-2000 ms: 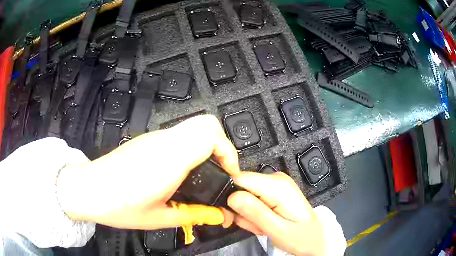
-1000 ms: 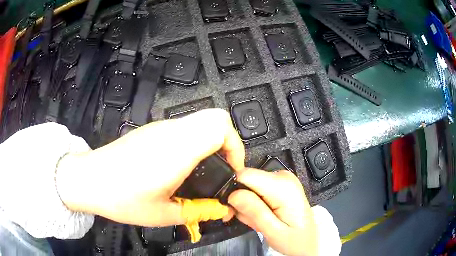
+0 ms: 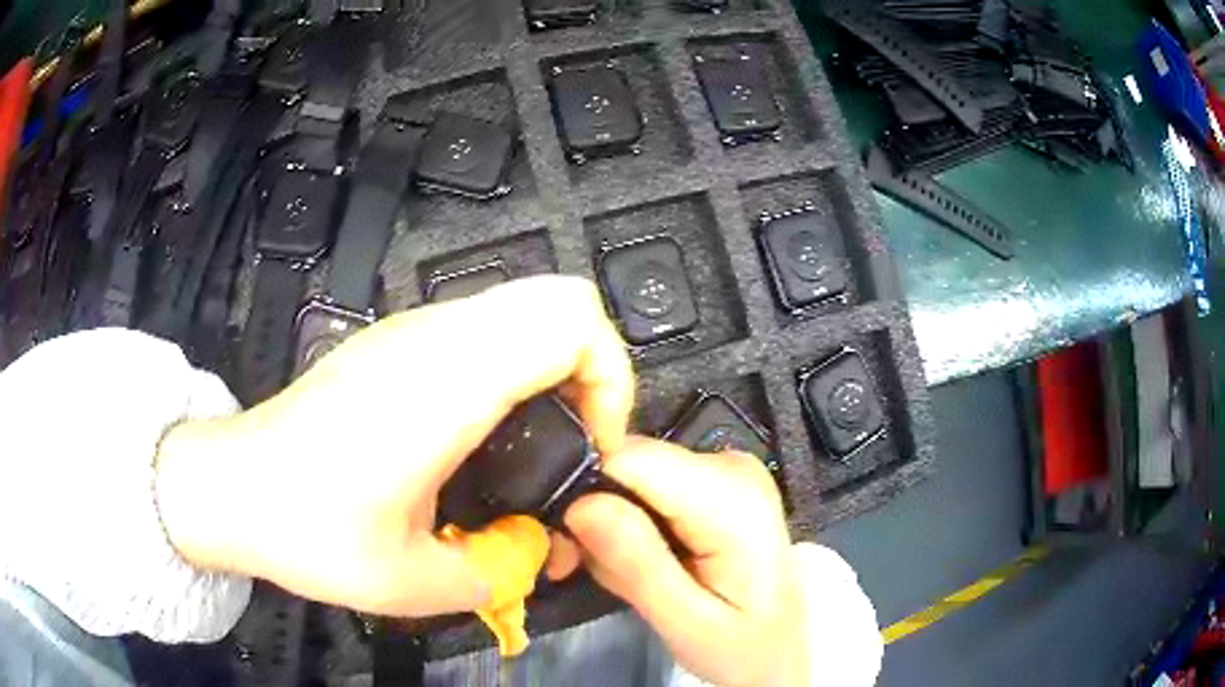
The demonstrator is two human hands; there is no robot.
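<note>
My left hand (image 3: 390,456) holds a dark watch body (image 3: 517,460) between its fingers and thumb, over the near part of the foam tray (image 3: 699,201). An orange-yellow finger cot (image 3: 511,566) covers the left thumb, its loose tip hanging down. My right hand (image 3: 699,544) pinches a small dark piece, likely a strap end, against the right edge of the watch body. The fingertips hide most of that piece and the contact point. Single watch bodies, such as one with a round sensor (image 3: 649,290), lie in the tray pockets.
Strapped watches (image 3: 293,212) lie crowded over the tray's left side. A pile of loose black straps (image 3: 967,87) lies on the green mat (image 3: 1075,248) at the upper right. A red bin (image 3: 1072,416) stands beyond the bench edge, above a grey floor with a yellow line.
Both hands have shifted slightly left with the watch body, still gripping it. Since one second ago, the tray and straps appear a little higher and further left in view.
</note>
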